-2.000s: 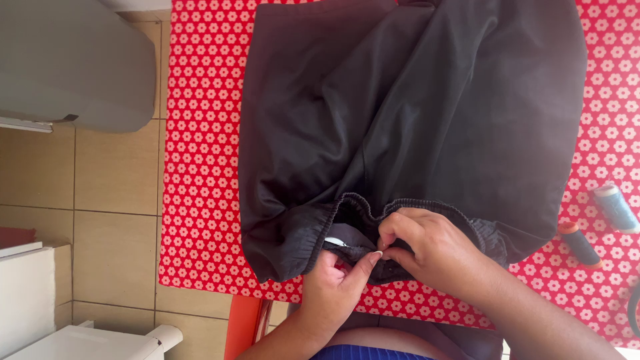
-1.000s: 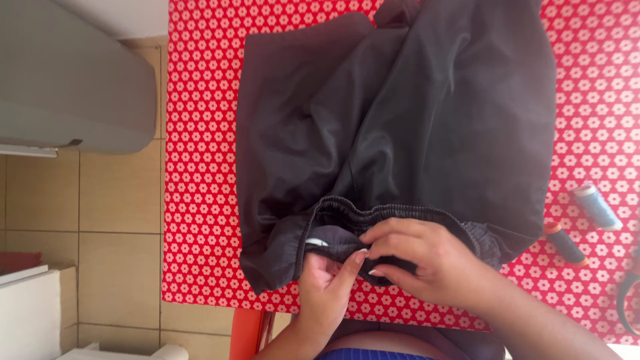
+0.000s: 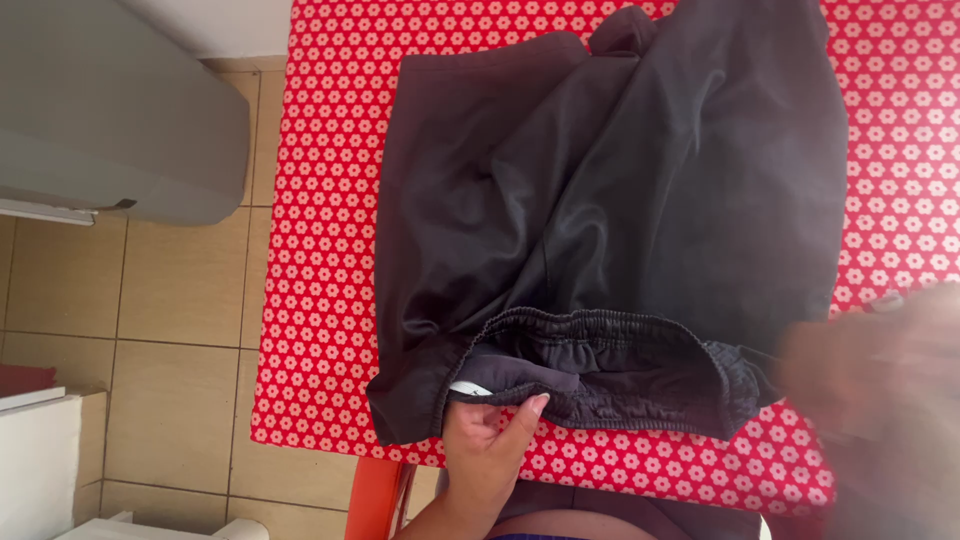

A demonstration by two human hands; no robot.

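Note:
A black satiny garment with a gathered elastic waistband, apparently shorts (image 3: 675, 195), lies spread over a red tablecloth with a flower pattern. My left hand (image 3: 491, 442) pinches the near edge of the waistband between thumb and fingers, beside a small white label (image 3: 471, 388) inside it. The waistband opening gapes, with dark inner fabric showing. Off to the right, my right hand (image 3: 862, 367) is strongly blurred, near the waistband's right end; whether its fingers hold anything cannot be made out. The thread spools at the right are hidden behind it.
The red tablecloth (image 3: 322, 247) covers the table, whose left edge borders a beige tiled floor (image 3: 180, 285). A large grey rounded object (image 3: 120, 112) stands at the upper left, with white furniture (image 3: 37, 465) below it. An orange chair part (image 3: 371, 495) shows under the near edge.
My right hand has left the waistband and moved right, over where the thread spools were in the earlier frames. My left hand stays at the waistband's near edge.

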